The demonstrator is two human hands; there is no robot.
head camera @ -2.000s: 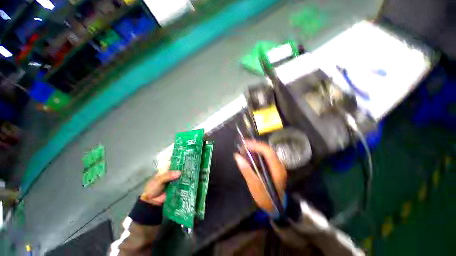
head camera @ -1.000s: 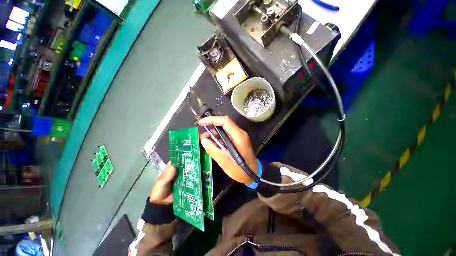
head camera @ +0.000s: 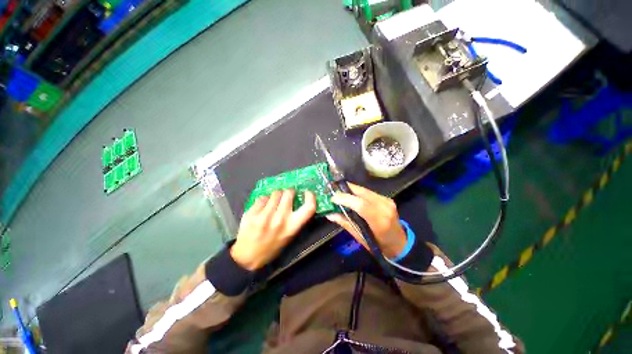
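A green circuit board panel (head camera: 294, 181) lies flat, low over the black work mat (head camera: 267, 152). My left hand (head camera: 274, 225) is on its near left side with the fingers spread over its surface. My right hand (head camera: 374, 218) holds the black soldering iron (head camera: 357, 220), its tip pointing up and away past the panel's right end. The right fingers also touch the panel's right edge. The thin solder guide runs beside the iron. Whether a second board is under the panel cannot be seen.
The off-white waste cup (head camera: 389, 148) stands right of the iron. Behind are the yellow sponge (head camera: 361, 109), iron stand (head camera: 352, 72) and dark solder feeder (head camera: 443, 90). Its cable loops to my right wrist. Blue-handled cutters (head camera: 499, 45) lie on a white sheet. Another board (head camera: 120, 161) lies on the conveyor.
The panel has turned from upright to lying flat. My left hand has moved from its left edge onto its top. My right hand, still with the iron, has come to the panel's right end.
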